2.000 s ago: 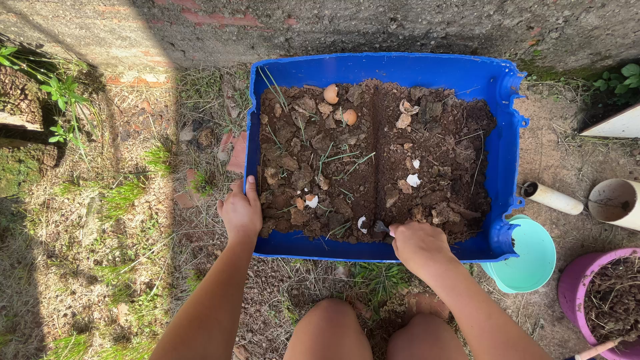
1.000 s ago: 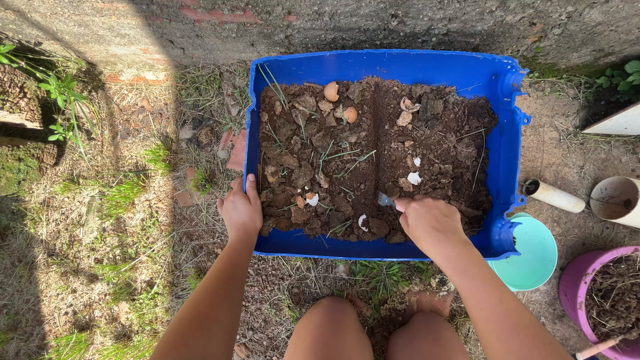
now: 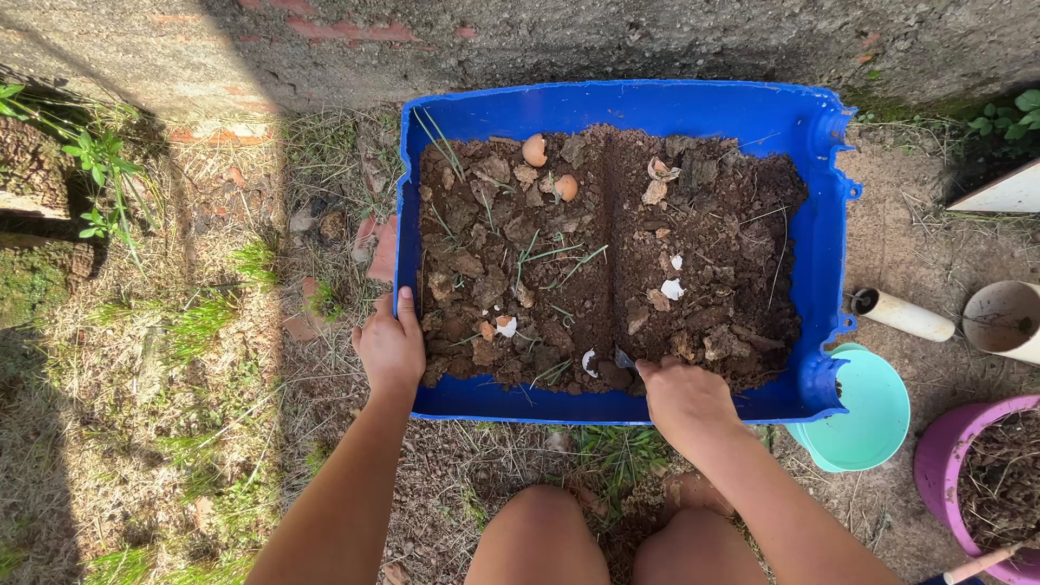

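A blue plastic tub [image 3: 609,107] holds brown soil [image 3: 552,284] with a narrow furrow [image 3: 615,244] running from back to front. My left hand [image 3: 390,343] grips the tub's left wall, thumb over the rim. My right hand [image 3: 686,398] is closed on a small metal tool [image 3: 624,358], its tip in the soil at the furrow's front end; the handle is hidden in my fist. Beside the tip lies a white eggshell piece [image 3: 589,363]. Brown eggshells [image 3: 534,150] sit at the back left of the soil, and another white shell piece [image 3: 672,289] lies right of the furrow.
A rough wall [image 3: 569,41] runs behind the tub. To the right are a turquoise bowl [image 3: 873,410], a white pipe piece [image 3: 910,315], a round beige container [image 3: 1001,317] and a purple pot [image 3: 934,471] of soil and dry plant matter. Grass [image 3: 199,321] grows at left.
The tool in my right hand has moved a little since one second ago, toward the front of the furrow. My left hand stays on the tub's left wall.
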